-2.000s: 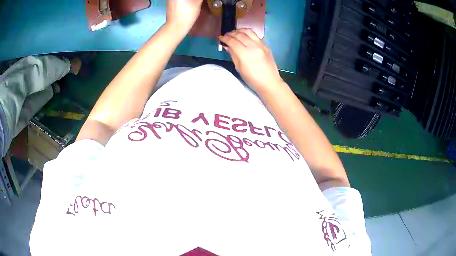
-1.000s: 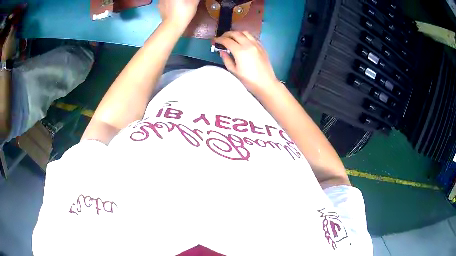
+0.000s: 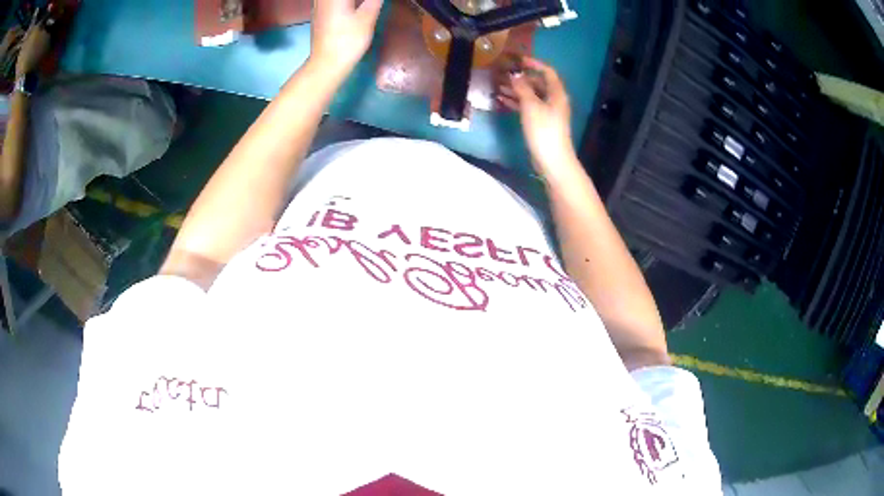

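Observation:
A black Y-shaped assembly [image 3: 457, 82] lies on the round tan hub [image 3: 491, 44] of a fixture over a red-brown base plate [image 3: 399, 77]. One arm points toward me, with a white end piece beyond its tip; another points to the upper right. My right hand [image 3: 545, 102] is just right of the near arm, off it, with fingers bent over the plate's right side. Whether it holds something small is unclear. My left hand [image 3: 339, 29] is left of the fixture, partly cut off by the top edge; its fingertips and any held thing are hidden.
A second red-brown plate with a fixture [image 3: 262, 14] is at the top left of the teal mat [image 3: 145, 58]. Black ribbed trays [image 3: 669, 145] with shiny pieces stand at the right. A seated person's arm and leg [image 3: 107, 136] show at the left.
My right hand has let go of the near arm's end and moved right and slightly up. The near arm's tip and more of the upper-right arm now show. The view has shifted slightly.

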